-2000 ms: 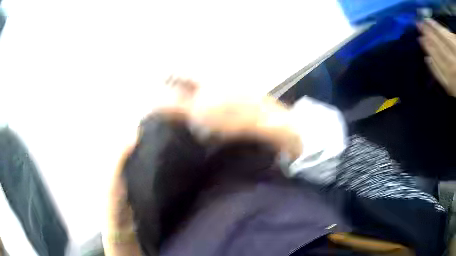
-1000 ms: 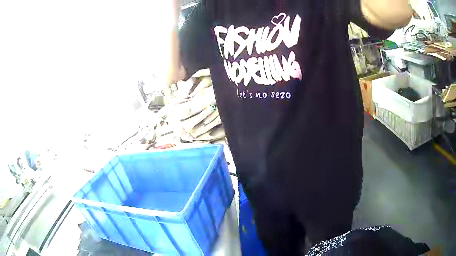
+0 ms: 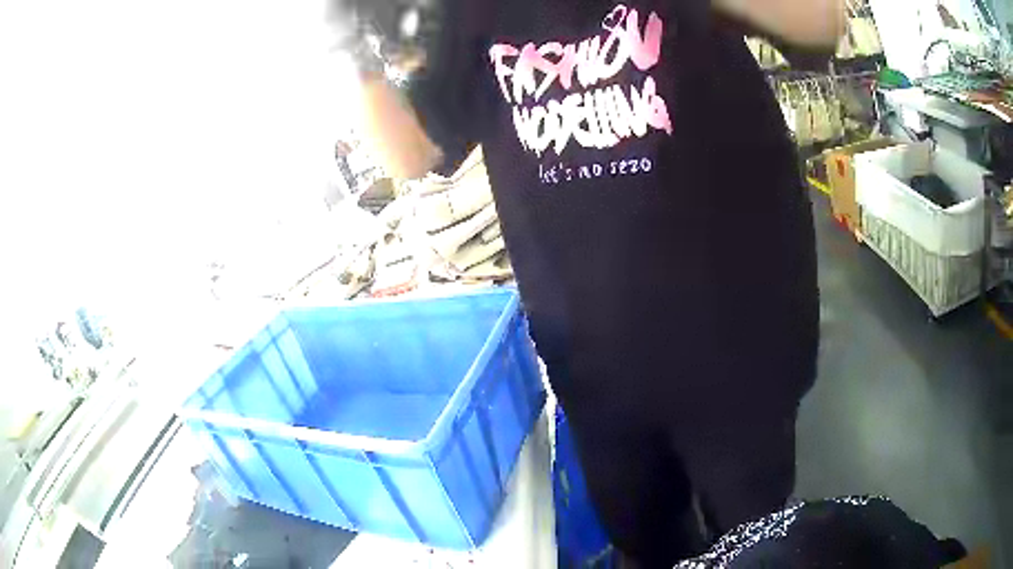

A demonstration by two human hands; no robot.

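Observation:
Neither of my hands can be made out. A small skin-toned patch is cut off at the bottom right edge, too little to tell what it is. Nearest in front of me is an open blue plastic crate [image 3: 333,445] with ribbed sides, and no contents show in it. Dark flat pieces [image 3: 250,533] lie on the white table [image 3: 528,500] at the crate's near left side. A black rounded shape with a speckled black-and-white edge [image 3: 833,539] shows at the bottom right.
A person in a black printed T-shirt [image 3: 667,256] stands close behind the crate. Beige pieces [image 3: 455,228] are piled beyond it. A white wheeled bin [image 3: 916,228] and a cardboard box [image 3: 841,189] stand on the grey floor [image 3: 878,411] at the right. Another blue container [image 3: 578,500] is below the table edge.
The view has swung up from dark work on the lap and a blurred hand to the crate and standing person. Over the last second, the crate has shifted slightly right and up in view.

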